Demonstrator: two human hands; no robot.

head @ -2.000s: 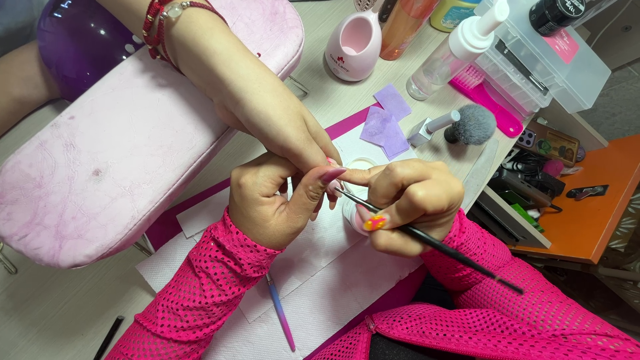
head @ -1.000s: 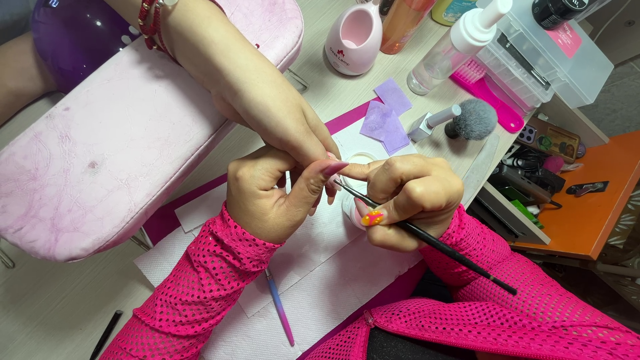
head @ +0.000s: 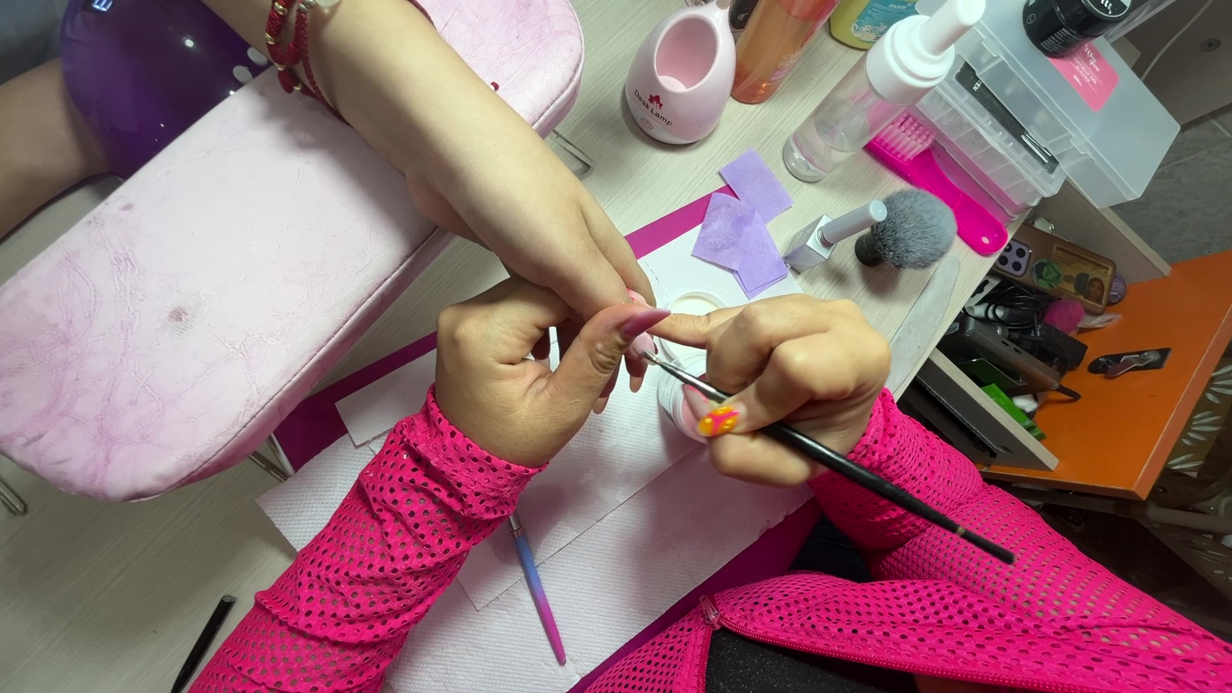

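Observation:
My left hand (head: 525,371) is closed around a finger of another person's hand (head: 539,231), which reaches in from the top left. In my right hand (head: 799,385) is a thin black-handled nail brush (head: 866,479), its tip touching a nail of the held finger. My right index finger extends to the tips of my left hand. Below my right hand, partly hidden, stand a small open jar (head: 679,399) and another round pot (head: 695,304). White paper towels (head: 616,568) lie under both hands, with a blue-to-pink tool (head: 539,597) on them.
A pink armrest cushion (head: 212,289) supports the other person's forearm. Behind are a pink desk lamp (head: 680,77), pump bottle (head: 866,87), purple wipes (head: 739,236), polish bottle (head: 830,236), grey fluffy brush (head: 910,231), pink hand brush (head: 948,188) and clear plastic box (head: 1107,125). An open drawer holds several items.

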